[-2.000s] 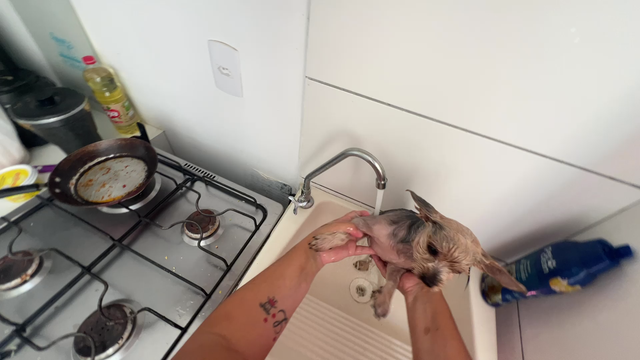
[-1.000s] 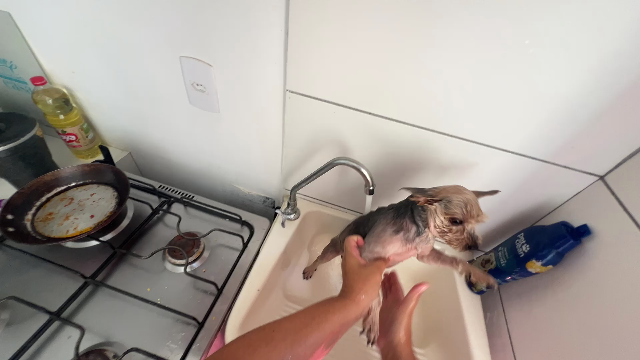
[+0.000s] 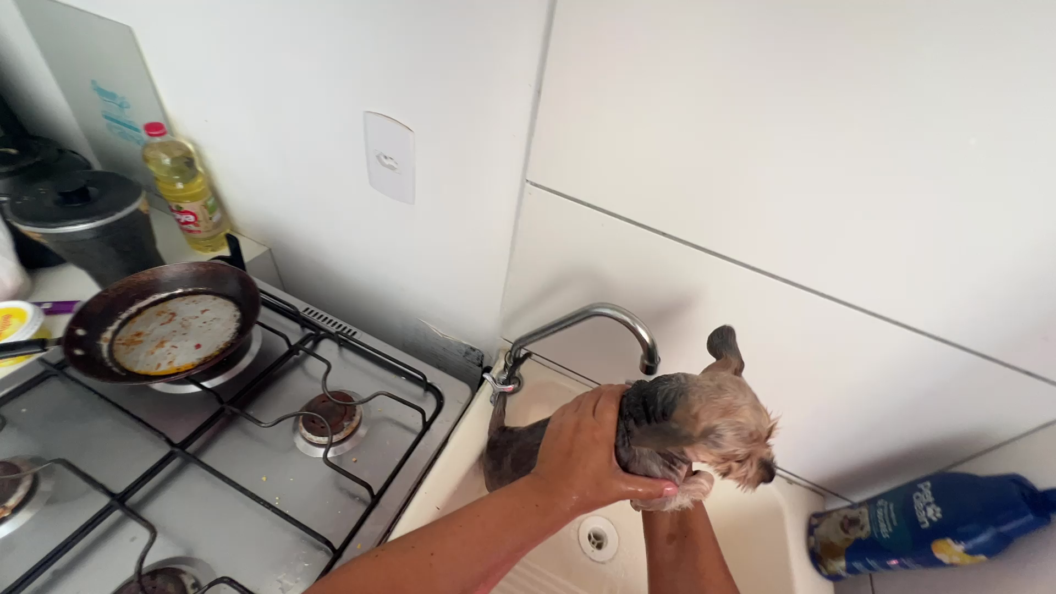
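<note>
A wet small dog (image 3: pixel 726 412) with tan and dark grey fur is held over a cream laundry sink (image 3: pixel 788 528), its head turned right and its hind end toward the left. My left hand (image 3: pixel 590 454) grips its back and side, thumb under the chest. My right hand (image 3: pixel 681 495) is beneath the chest and mostly hidden by the dog; only the forearm shows clearly. Just above the dog's shoulders ends the spout of a chrome faucet (image 3: pixel 606 312). No water stream is visible from it. The sink's drain (image 3: pixel 598 538) lies below the dog.
Left of the sink stands a gas stove (image 3: pixel 429 462) with a stained frying pan (image 3: pixel 177 330). Behind it are a cooking oil bottle (image 3: pixel 186 186) and a lidded dark pot (image 3: pixel 82 219). A blue Pet Clean bottle (image 3: pixel 932 524) leans on its side at the sink's right.
The dog has moved lower and left, under the spout. My left hand now lies over its back. The water stream seen from the spout earlier no longer shows.
</note>
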